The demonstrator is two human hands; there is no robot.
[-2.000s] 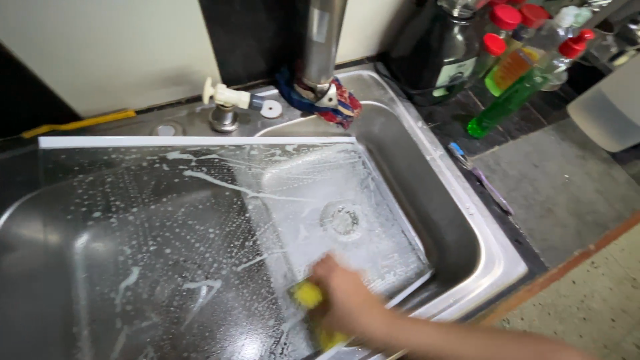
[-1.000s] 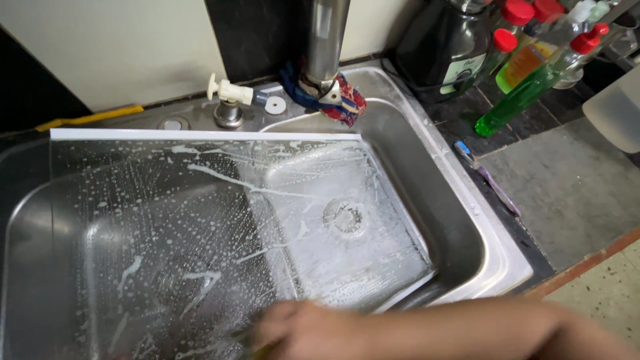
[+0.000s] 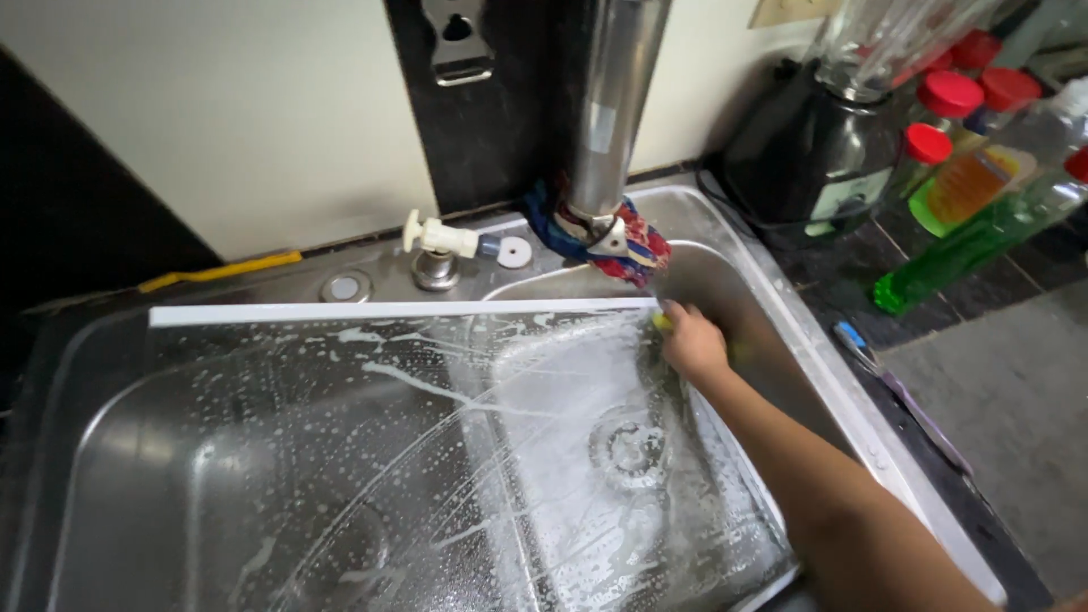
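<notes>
A clear glass panel [image 3: 399,450] with white edge strips lies over the stainless steel sink [image 3: 769,374], covered in soap suds and streaks. At the panel's far right corner is my right hand [image 3: 695,340], its fingers closed around a yellow sponge [image 3: 662,321]; only a small part of the sponge shows. My forearm reaches in from the lower right, over the panel's right edge. The sink drain [image 3: 637,450] shows through the glass. My left hand is out of view.
Behind the panel stand a white plastic tap [image 3: 446,238] and a metal column [image 3: 616,110] with a patterned cloth [image 3: 637,246] at its base. A yellow strip [image 3: 221,270] lies at the back left. To the right are a black blender base [image 3: 816,161], a green bottle [image 3: 960,246] and a toothbrush [image 3: 901,395].
My right hand, with the sponge, has moved from the near part of the panel up to its far right corner. Curved streaks now cross the suds.
</notes>
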